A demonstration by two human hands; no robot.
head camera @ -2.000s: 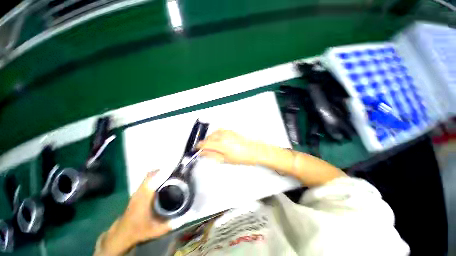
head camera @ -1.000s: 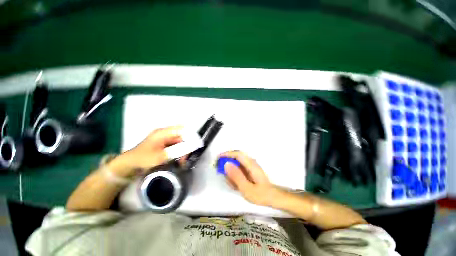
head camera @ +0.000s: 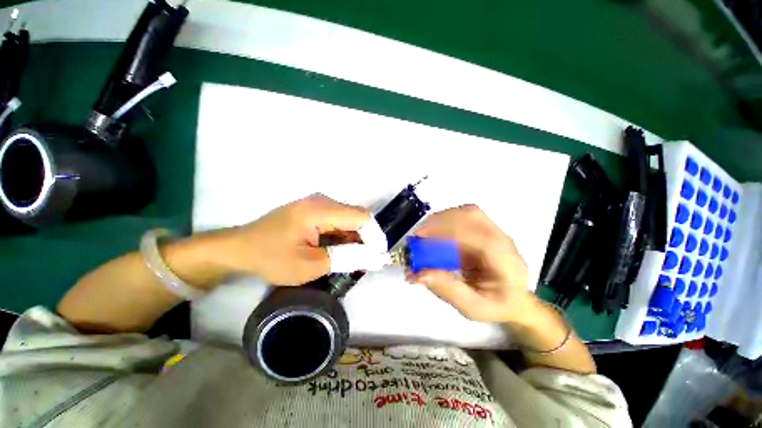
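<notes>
A black hair dryer body lies at the front of the white work mat, its ring end facing me and its narrow handle pointing up and right. My left hand, with white coverings on its fingertips, is over the handle and pinches a small white piece, perhaps the connector. My right hand holds a blue motor unit, slightly blurred, with its metal end facing the white piece. The two meet or nearly meet above the handle; contact is hard to tell.
Part-assembled dryer bodies with white connectors stand at the left. Black handle covers are heaped right of the mat. A white parts tray of blue units is at the far right. A white strip runs behind the mat.
My right hand has brought the blue unit to the white piece at my left fingers, over the handle. Earlier, my right hand was at the handle without a visible blue unit. The view has shifted.
</notes>
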